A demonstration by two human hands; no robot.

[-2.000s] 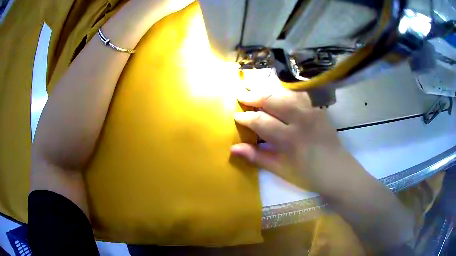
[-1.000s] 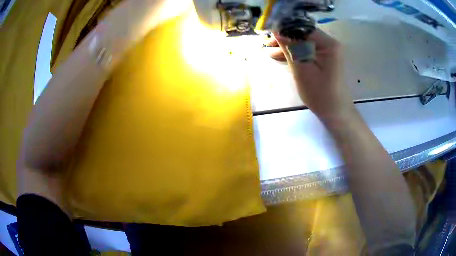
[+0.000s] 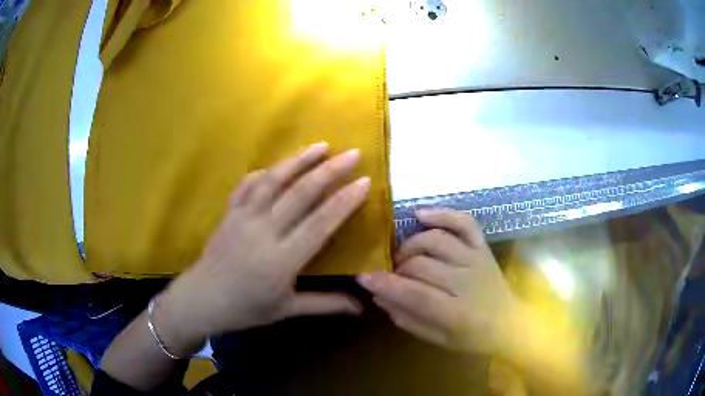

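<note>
A mustard-yellow cloth panel point(image 3: 178, 147) lies on the white table, with a stitched line point(image 3: 380, 100) along its right edge. My left hand point(image 3: 270, 232) lies on the panel near its lower right part, fingers spread and pointing up and right, thumb below the cloth's lower edge. My right hand point(image 3: 441, 278) is at the panel's lower right corner, fingers curled, fingertips at the corner. Whether it pinches the cloth is hard to tell. The needle is out of view.
A measuring tape point(image 3: 556, 203) runs along the table's front edge. The pale machine bed point(image 3: 526, 54) has a metal fitting point(image 3: 677, 91) at right. More yellow cloth point(image 3: 31, 155) lies at far left. A blue crate point(image 3: 50, 356) stands at lower left.
Both hands have come down from the machine area to the panel's lower right corner. The view has shifted, and the machine head has left the picture. The panel's lower edge appears higher in the picture.
</note>
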